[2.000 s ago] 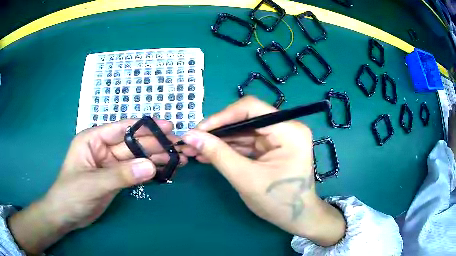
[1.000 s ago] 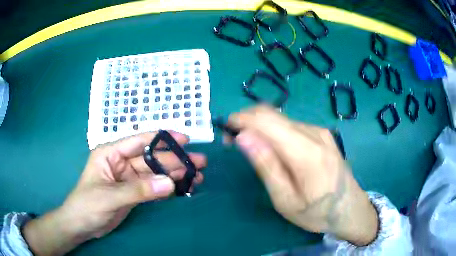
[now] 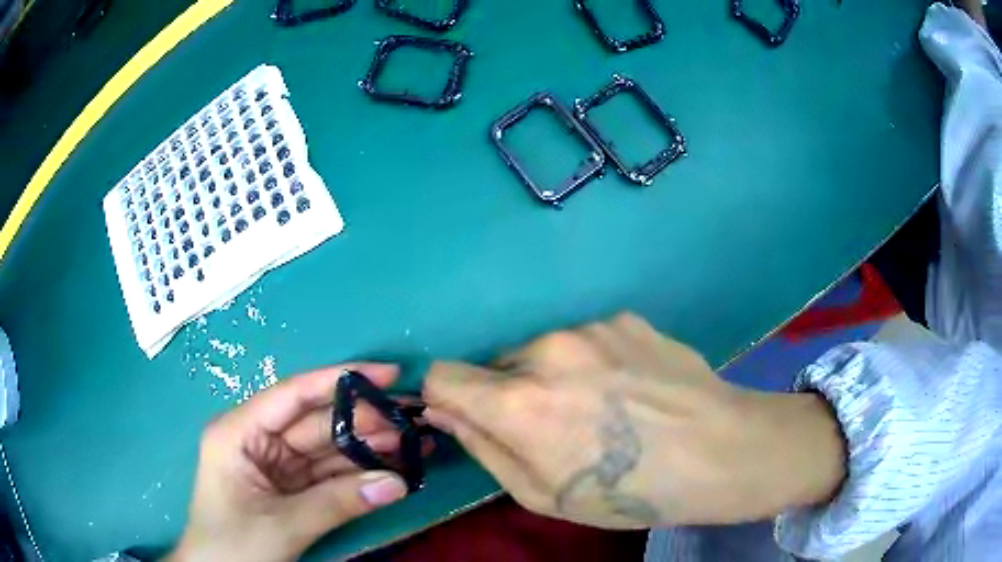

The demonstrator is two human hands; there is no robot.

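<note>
My left hand (image 3: pixel 291 467) holds a black rectangular frame (image 3: pixel 349 439), tilted, between thumb and fingers at the lower middle. My right hand (image 3: pixel 599 423), back up, is closed with its fingertips at the frame's right side. A short dark tip, which looks like the tweezers (image 3: pixel 419 409), shows at those fingertips; the rest is hidden by the hand. The white parts tray (image 3: pixel 236 244) with rows of small dark parts lies at the upper left. Tiny white parts (image 3: pixel 227 351) are scattered below it.
Two loose black frames, one at left (image 3: pixel 503 145) and one at right (image 3: pixel 670 123), touch near the upper middle. Several more lie along the top. A yellow strip (image 3: pixel 104 99) curves at the left. The green mat's edge (image 3: pixel 819 271) runs at the lower right, near a person's pale sleeve (image 3: pixel 972 187).
The view has turned and shifted; the tray now appears rotated at the upper left. My right hand has come back to the held frame. The long shaft seen earlier no longer shows.
</note>
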